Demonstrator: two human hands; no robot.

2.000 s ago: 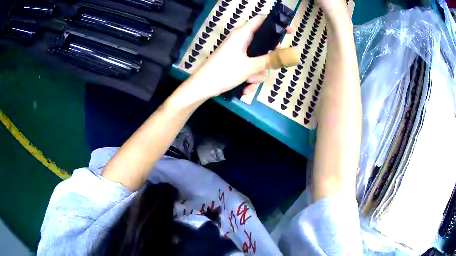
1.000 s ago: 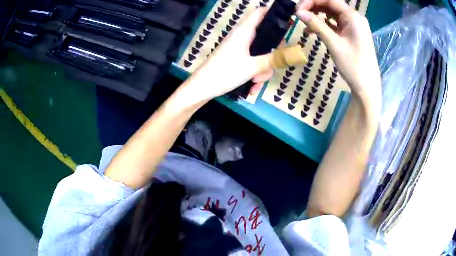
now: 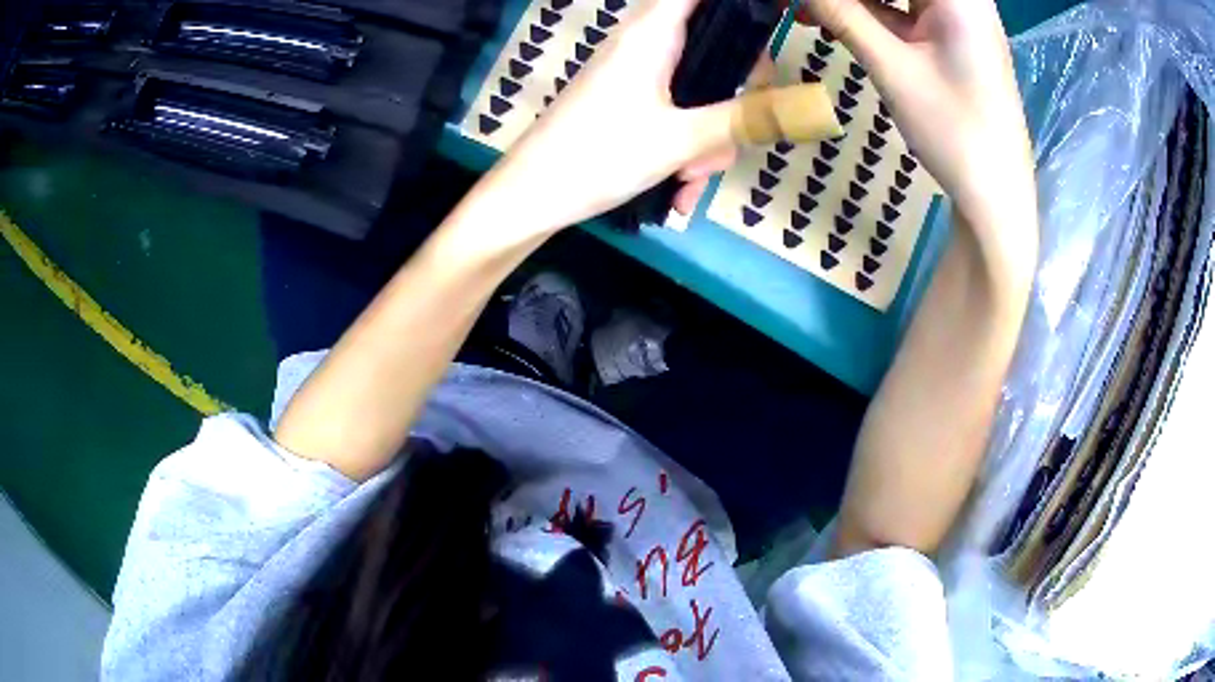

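Note:
My left hand (image 3: 666, 113), with a tan finger cot on the thumb, holds a long black plastic part (image 3: 721, 53) above the bench; the part's upper end is cut off by the top edge. My right hand (image 3: 933, 67) is at the part's upper end, its fingertips close together and partly cut off by the top edge; whether they pinch a pad cannot be told. A tan backing sheet (image 3: 776, 220) with rows of dark pads lies under the hands, and another backing sheet (image 3: 512, 96) lies to the left.
A black parts tray (image 3: 360, 167) with shiny black parts is at the upper left. The teal bench edge (image 3: 746, 300) runs below the sheets. A clear plastic bag (image 3: 1066, 253) around stacked layers (image 3: 1133, 386) is on the right. A yellow line (image 3: 107, 327) crosses the green floor.
My right hand has come back from the backing sheet to the upper end of the black part. The part has turned a little in my left hand. The view has shifted slightly.

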